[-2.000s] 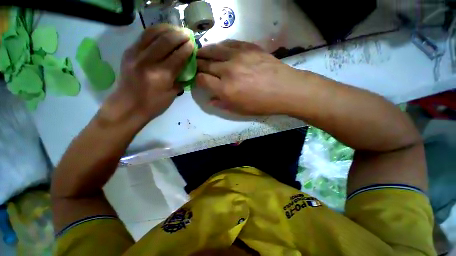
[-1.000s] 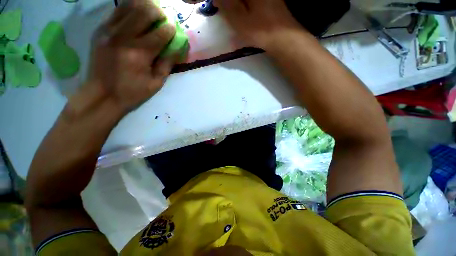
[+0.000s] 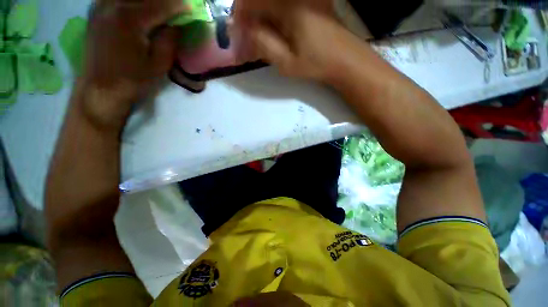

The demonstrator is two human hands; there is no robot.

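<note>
A green fabric piece [image 3: 193, 16] lies at the top of the view, between my hands, under a bright light. My left hand [image 3: 135, 45] is blurred and holds its left part; the fingers bend over it. My right hand [image 3: 279, 33] is at the right of the bright spot, fingers pointing left and down, partly cut off by the top edge. Whether it holds anything cannot be told. A small dark oval tab [image 3: 222, 33] shows between the hands on the pinkish machine bed [image 3: 207, 58]. The needle is not visible.
Loose green pieces [image 3: 36, 69] lie at the far left. A slim silver tool [image 3: 470, 39] and a small parts tray [image 3: 521, 59] are at the right. A dark looped edging [image 3: 187, 81] is at the bed's near left corner. A clear bag of green pieces [image 3: 372, 180] is below the table.
My left hand has moved up towards the top edge with the green piece. My right hand has shifted slightly left and down. The looped edging and dark tab now show.
</note>
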